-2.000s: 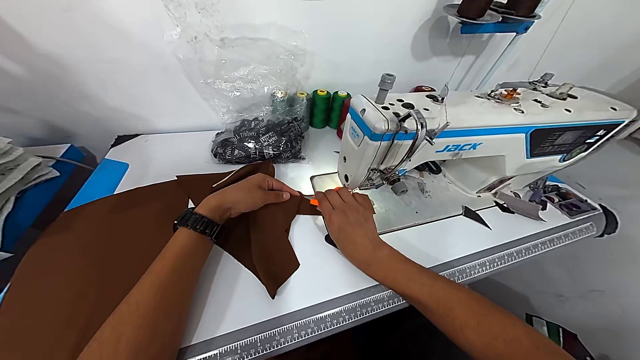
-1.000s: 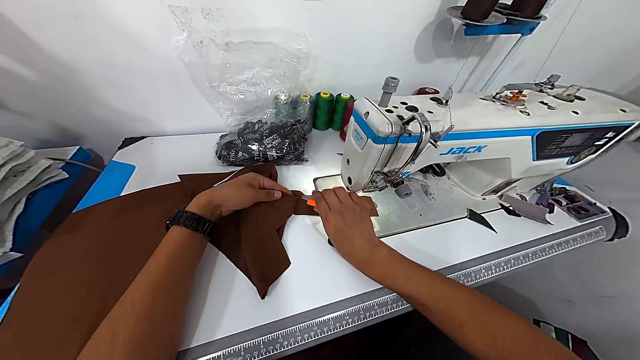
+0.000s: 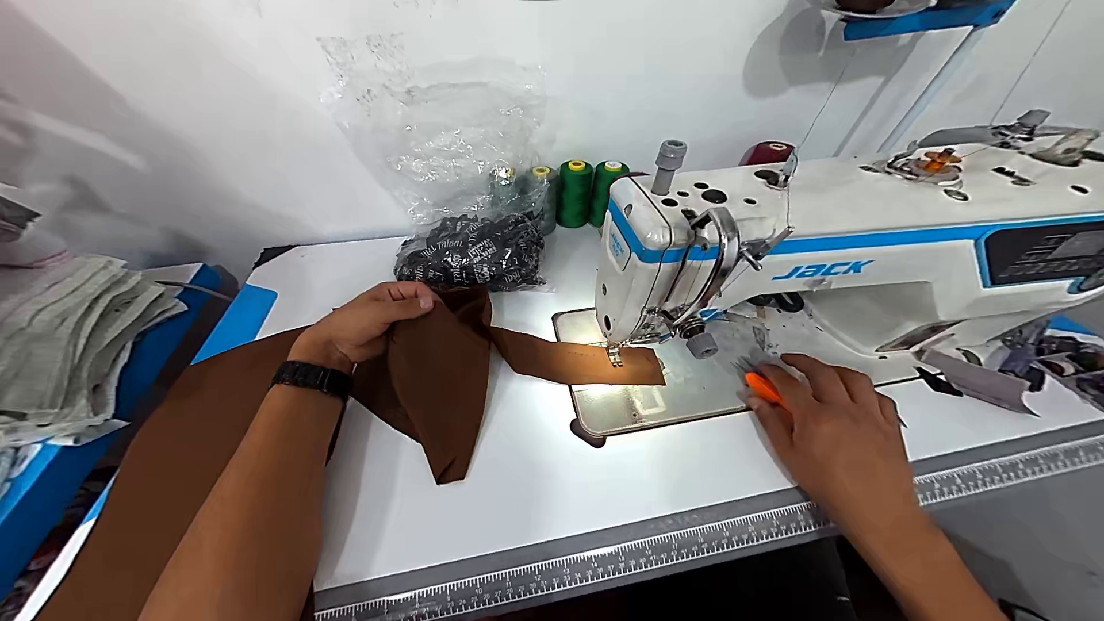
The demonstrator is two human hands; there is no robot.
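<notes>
My left hand (image 3: 366, 323), with a black watch on the wrist, pinches the top edge of brown fabric (image 3: 444, 379). A narrow brown strip (image 3: 561, 358) runs from that fabric across the metal plate, its end lying under the presser foot (image 3: 615, 354) of a white and blue Jack sewing machine (image 3: 655, 259). To the right of the needle, my right hand (image 3: 832, 423) rests at the plate's edge, fingers curled around an orange-handled tool (image 3: 764, 388), probably thread snips; its metal tip points up and left.
Behind stand green thread cones (image 3: 575, 194) and a clear plastic bag of black printed pieces (image 3: 474, 250). Folded grey cloth (image 3: 78, 354) is stacked at the left. A ruler tape (image 3: 604, 569) follows the table's front edge. Fabric scraps (image 3: 983, 384) lie right.
My right hand has moved right, away from the strip, with the orange tool. My left hand has moved away from the strip's near end. The strip under the presser foot is now uncovered.
</notes>
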